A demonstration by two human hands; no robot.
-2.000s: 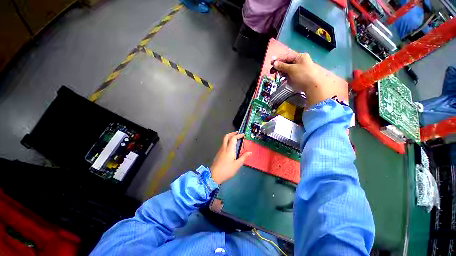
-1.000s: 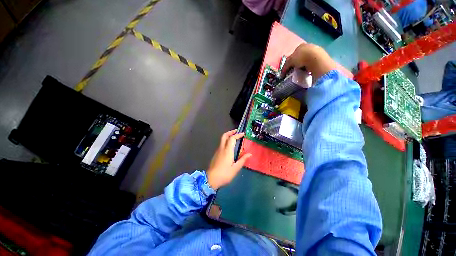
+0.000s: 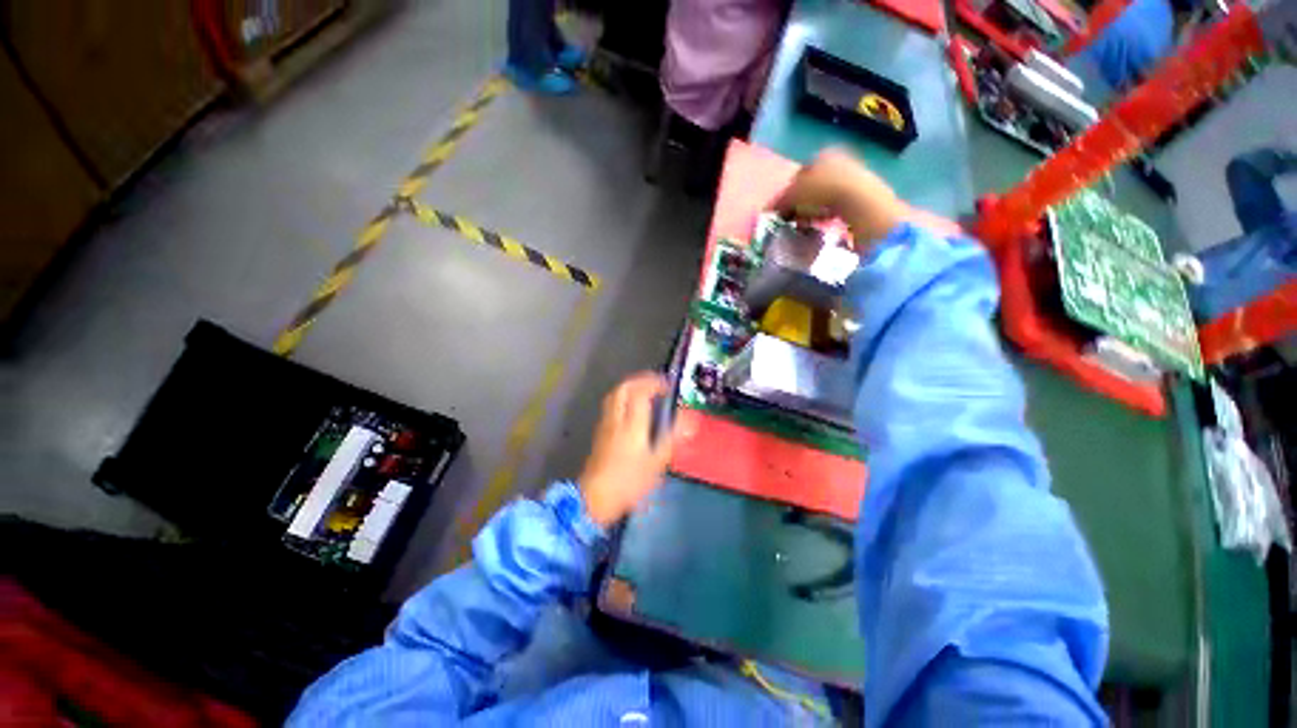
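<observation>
A green power board (image 3: 723, 330) with two silver finned heat sinks (image 3: 780, 368) and a yellow transformer (image 3: 787, 319) lies on a red foam pad (image 3: 768, 465) on the bench. My right hand (image 3: 839, 195) is bent over the board's far end; it is blurred, and its fingertips and anything in them are hidden. My left hand (image 3: 626, 445) is at the bench's left edge beside the pad, blurred, with nothing visible in it.
Dark-handled cutters (image 3: 821, 558) lie near me. A black tray (image 3: 858, 97) with a yellow roll is farther back. A red frame (image 3: 1024, 306) and another board (image 3: 1124, 279) are at right. A black tote (image 3: 214, 427) holds a board at left. Parts of other people show beyond.
The view has shifted, and more floor and a person's legs show at the top. My right hand stays at the board's far end. My left hand's fingers look less spread at the bench edge.
</observation>
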